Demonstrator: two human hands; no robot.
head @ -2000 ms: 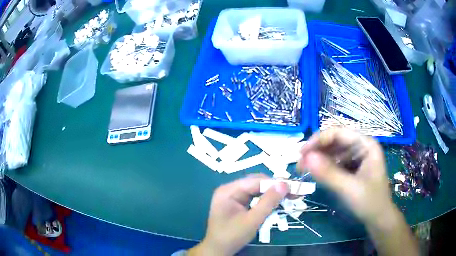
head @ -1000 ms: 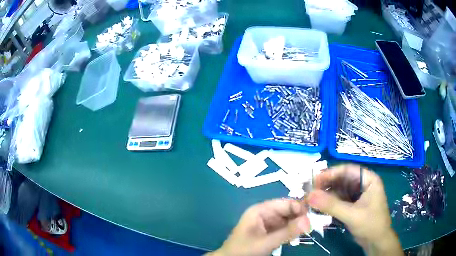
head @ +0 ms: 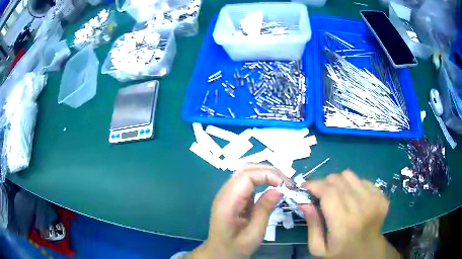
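Note:
My left hand and my right hand meet low in the middle. Both hold a small white strip piece between the fingertips. A thin rod sticks up to the right from beside the fingertips; whether it is fixed to the strip is hidden. Part of a dark tool or object shows along the right palm, too blurred to name. Loose white strips lie just beyond my hands. White tabbed pieces show under and between my hands.
The left blue tray holds short metal pins and a frosted tub. The right blue tray holds long rods; a phone lies above it. A dark red-purple pile is right, a scale and tubs left.
The view has shifted. The strip seen flat in my left fingertips two seconds ago is now crumpled or folded between both hands, and my right hand has closed in on it.

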